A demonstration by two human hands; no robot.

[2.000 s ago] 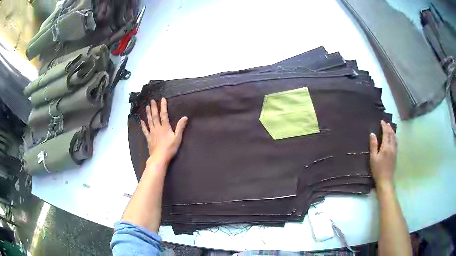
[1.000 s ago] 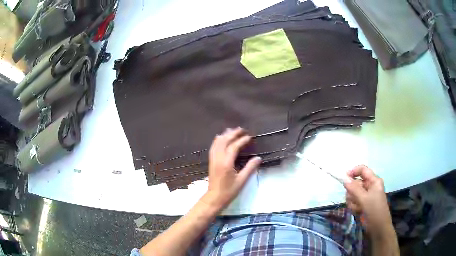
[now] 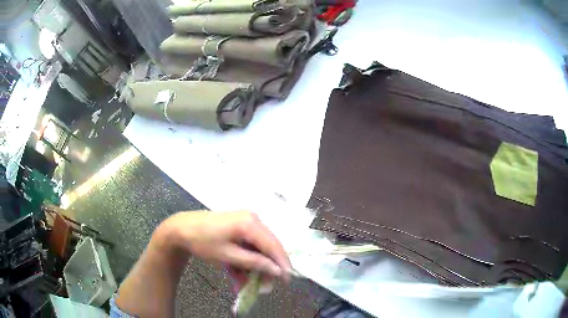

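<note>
Dark brown cut panels (image 3: 411,174) lie stacked flat on the white table, with uneven layers along the near edge. A yellow-green five-sided pocket piece (image 3: 515,174) lies on top at the right. My left hand (image 3: 230,245) is beyond the table's near edge, left of the panels. Its thumb and fingers are pinched together on a pale yellow-green cloth strip (image 3: 249,294) that hangs below them; the tip of the grip is blurred. My right hand is not in view.
Tied olive-grey rolled bundles (image 3: 187,102) are stacked at the upper left, with red-handled scissors (image 3: 339,12) beside them. The table edge (image 3: 180,186) runs diagonally above a dark floor. A pale bin (image 3: 89,273) stands lower left.
The view has swung left, so the panels appear further right. My left hand has left the panels and now holds the strip. My right hand, with its thin pointed tool, has gone out of view.
</note>
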